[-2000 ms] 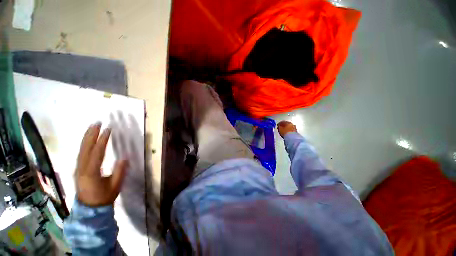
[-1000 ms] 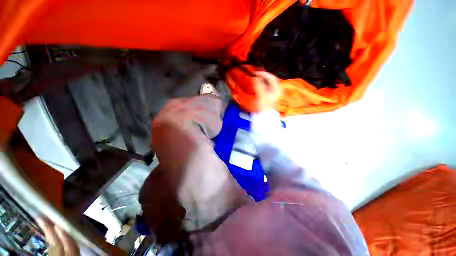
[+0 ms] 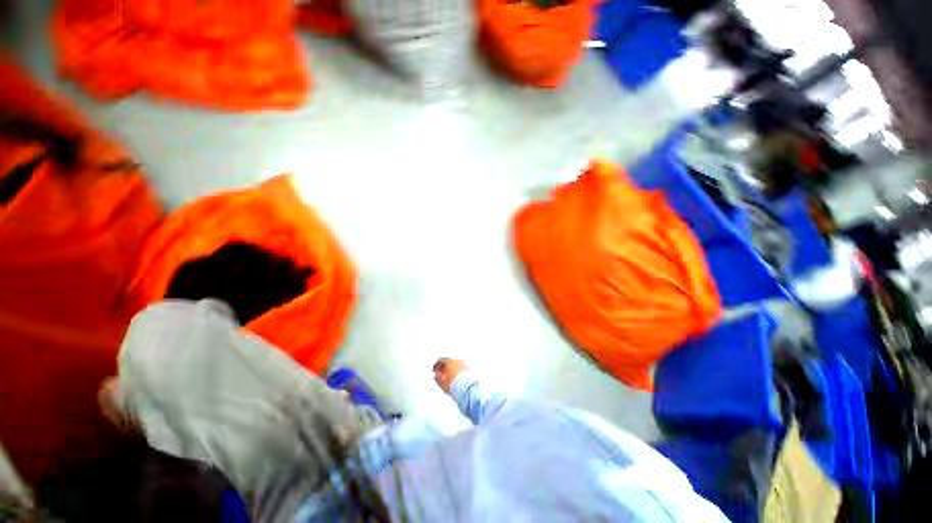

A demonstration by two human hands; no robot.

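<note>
The picture is blurred. An orange sack (image 3: 325,281) stands open on the floor beside my knee, with black parts (image 3: 243,278) in its mouth. My right hand (image 3: 447,374) is small, low over the pale floor and to the right of the sack, touching neither it nor other things that I can make out. Its fingers are too blurred to read. My left hand (image 3: 114,400) seems to show as a small skin-coloured patch at the left, beside my trouser leg and mostly hidden by it. Its fingers cannot be told.
A closed orange sack (image 3: 613,268) lies on the floor at the right. Blue bins (image 3: 718,376) line the right side. More orange sacks (image 3: 184,51) stand at the top left, and another sack (image 3: 537,41) at the top centre. A large orange sack (image 3: 61,306) fills the left edge.
The view has swung right and away from the work table, bringing the bins into sight. My right hand, earlier close to the open sack, now shows apart from it over the floor.
</note>
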